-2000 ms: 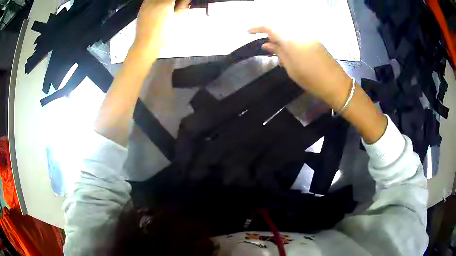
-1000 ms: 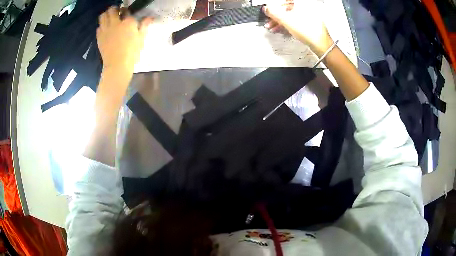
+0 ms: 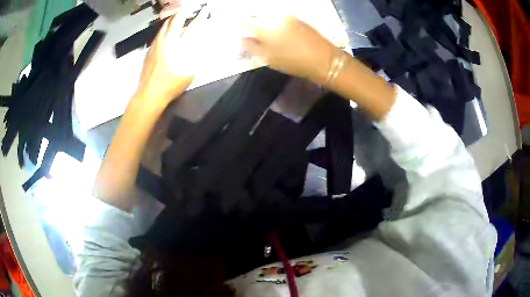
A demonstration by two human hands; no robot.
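My left hand is on the white machine bed, fingers pointing up beside a black strip that sticks out to its left. Glare washes out its fingers. My right hand is over the bed's right half, blurred and overexposed; its fingertips point left. I cannot tell if it holds anything. The needle area is lost in glare. A loose heap of black strips lies between my forearms, with a thin pale line on it.
Long black strips are fanned at the left. Short black pieces form a dense pile at the right. The pale table edge curves around. Orange fabric is beyond the right edge, and more is at the lower left.
The view has turned and shifted. My right hand has moved left from the ribbed strip's right end. My left hand has come from the left pile's edge onto the bed.
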